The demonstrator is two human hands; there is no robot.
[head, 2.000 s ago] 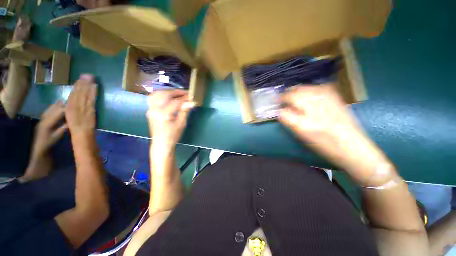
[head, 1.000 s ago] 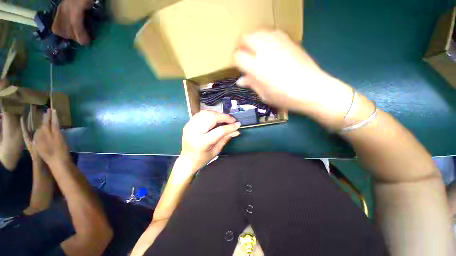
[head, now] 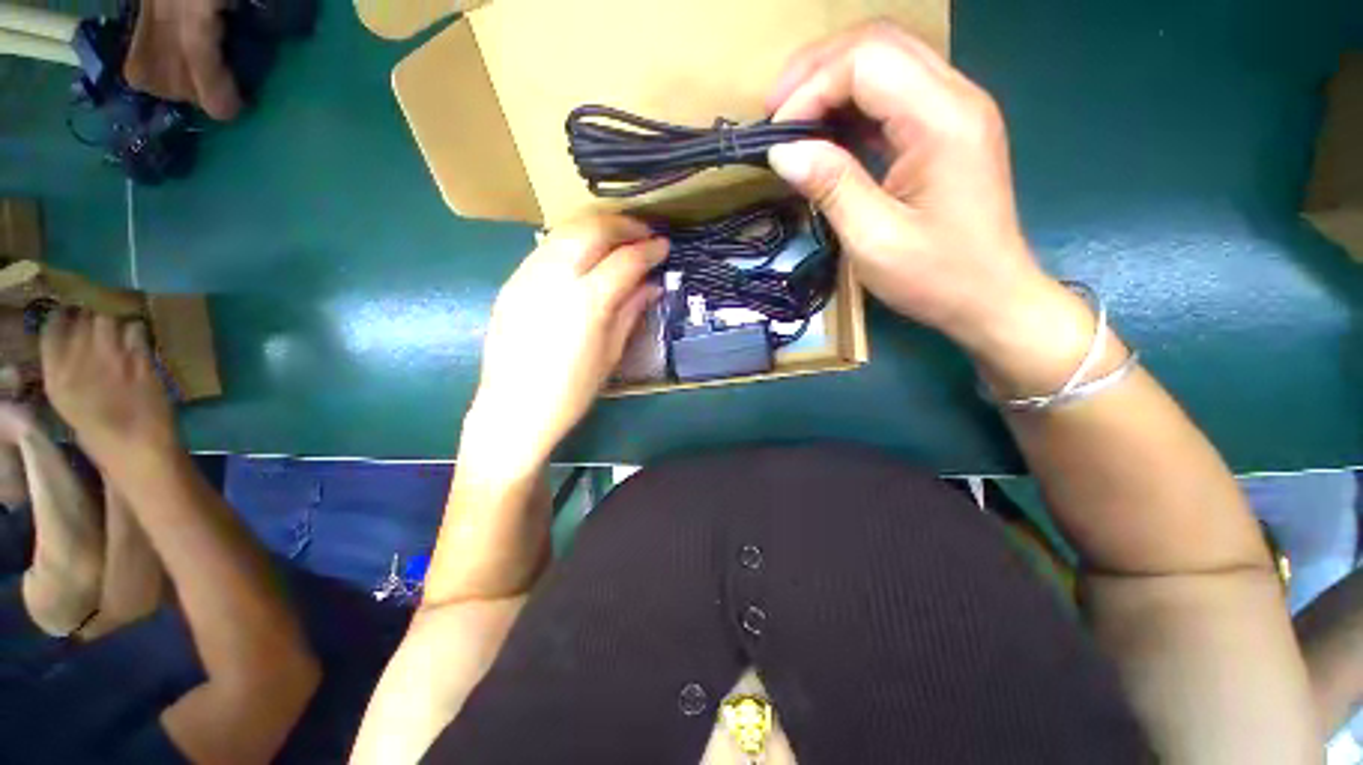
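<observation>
An open brown mailer box (head: 855,317) lies on the green table in front of me, its lid raised at the far side. My right hand (head: 915,187) holds a tied black cable bundle (head: 658,150) above the box, in front of the lid. My left hand (head: 576,321) is at the box's left side, its fingers pinching the second black cable (head: 733,269) inside. A dark grey power adapter (head: 721,353) lies at the near edge of the box. A clear plastic bag (head: 643,356) lies at the left inside, partly hidden by my left hand.
A neighbour's hands (head: 97,374) work at another open brown box (head: 187,347) on the left. A dark parts heap (head: 135,127) with a brown piece over it lies at the far left. Another brown box (head: 1335,157) shows at the right edge of the green table (head: 1106,284).
My right hand has lifted the tied cable bundle above the box. My left hand has moved from the near edge to the cable at the left side. The adapter is now more exposed.
</observation>
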